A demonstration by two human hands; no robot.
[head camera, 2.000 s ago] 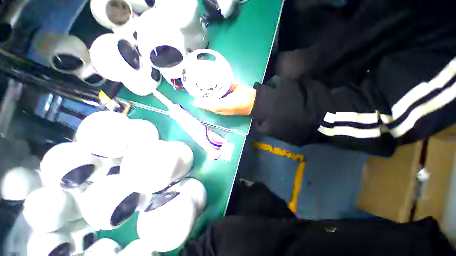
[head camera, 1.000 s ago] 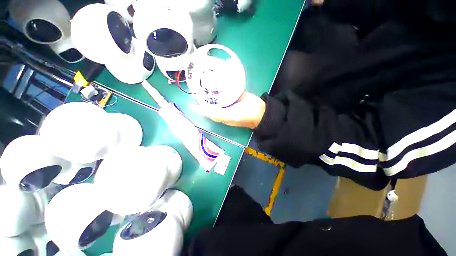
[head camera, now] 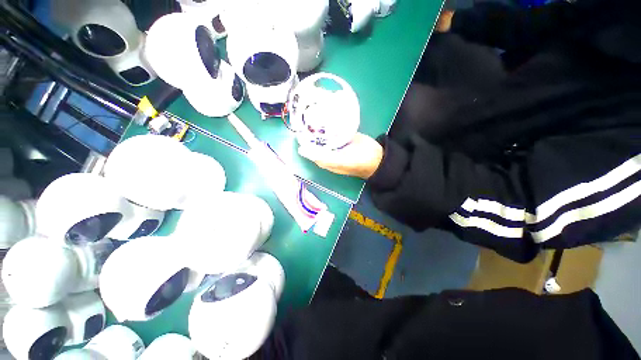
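Observation:
Neither of my hands is in view; only my dark clothing shows along the bottom edge. White rounded camera housings (head camera: 235,320) with black oval faces stand grouped on the green bench mat (head camera: 299,264), nearest me at the lower left. More housings (head camera: 267,42) stand beyond the mat seam. Another person's hand (head camera: 351,156), from a dark sleeve with white stripes, holds an open round white shell (head camera: 327,112) just above the bench. Thin red wires show at its left side. A long white strip with coloured wires (head camera: 281,184) lies across the seam.
The other person's second hand (head camera: 444,21) is near the bench edge at the top. A rail (head camera: 91,88) runs along the far left. A small yellow and white part (head camera: 160,124) lies by it. Cardboard cartons (head camera: 509,271) stand on the blue floor with yellow tape (head camera: 390,264).
The view shifted left and down, then partly back. The other person still holds the white shell, now tilted slightly differently. Their second hand has come into view at the top.

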